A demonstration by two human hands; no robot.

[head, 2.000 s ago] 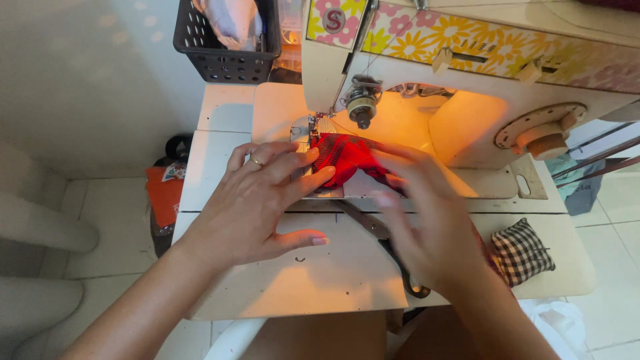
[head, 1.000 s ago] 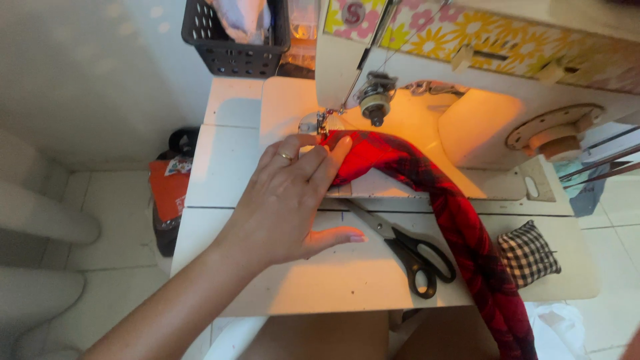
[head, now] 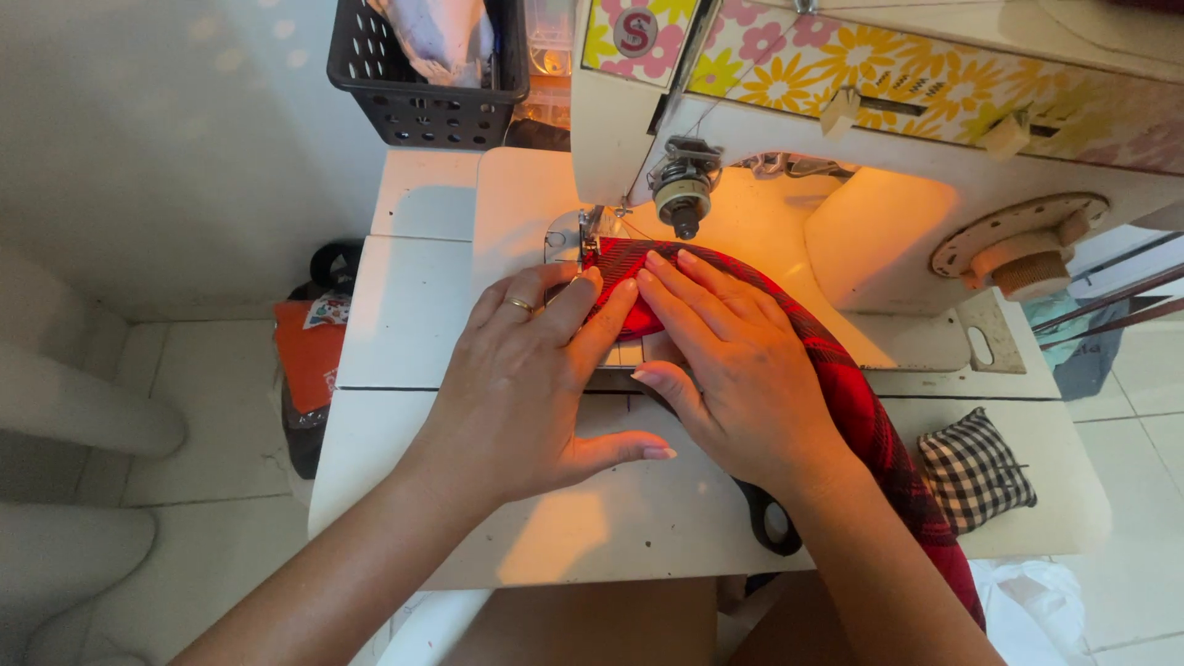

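Note:
A strip of red and black plaid fabric [head: 846, 384] curves from the presser foot [head: 588, 242] of a white sewing machine [head: 888, 231] down over the table's right front edge. My left hand [head: 527, 379], with a ring, rests flat at the foot, its fingertips on the fabric's left end. My right hand [head: 740, 370] lies flat on the fabric just right of it, fingers slightly spread. Neither hand grips the cloth. Black-handled scissors [head: 772, 523] lie mostly hidden under my right hand and wrist.
A checked pincushion [head: 978, 470] sits at the table's right. Behind the table's left end stands a black perforated basket [head: 435, 102] holding a cloth-like item. An orange item [head: 307, 351] is down beside the table on the left. A white plastic bag [head: 1031, 601] is below the right front corner.
My right hand, out of view or barely at the edge one second ago, is back on the fabric beside my left hand. It now covers most of the scissors, which showed plainly then.

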